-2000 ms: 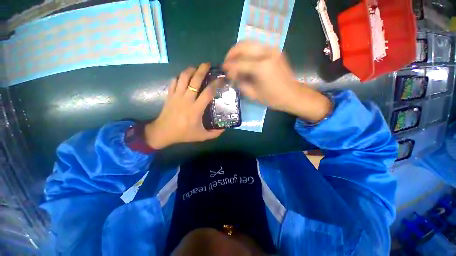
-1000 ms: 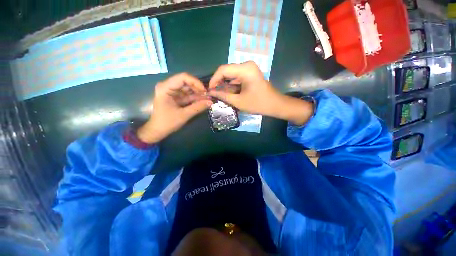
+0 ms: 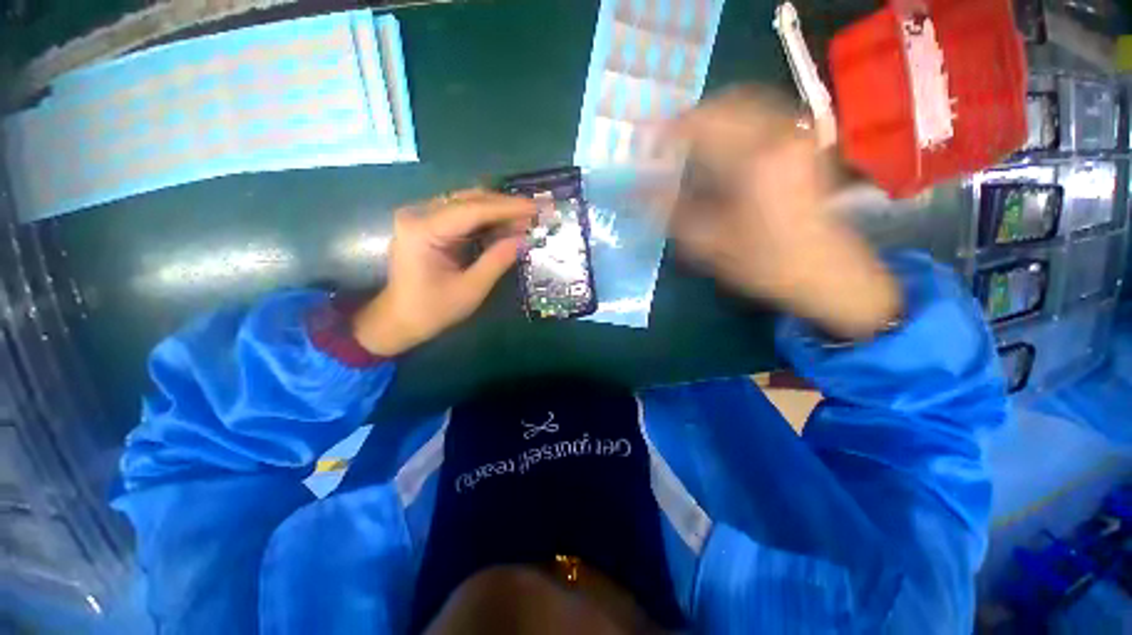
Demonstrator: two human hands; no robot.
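A black phone unit with a silvery area and green board lies on the bench, partly over the left edge of a pale blue sticker sheet. My left hand is at the phone's left side, thumb and index fingertips close together at its upper left; whether they pinch something tiny is not clear. My right hand is blurred, to the right of the phone, over the sheet's right edge and clear of the phone. Its fingertips are too blurred to show whether it holds anything.
Spare sticker sheets lie at the upper left. A red parts bin with a white label stands at the upper right, a white strip-like item beside it. A clear blister tray with phone units lies at the right edge.
My right hand has moved away from the phone and my left fingertips, to the right. My left hand stays at the phone, whose upper part is now uncovered.
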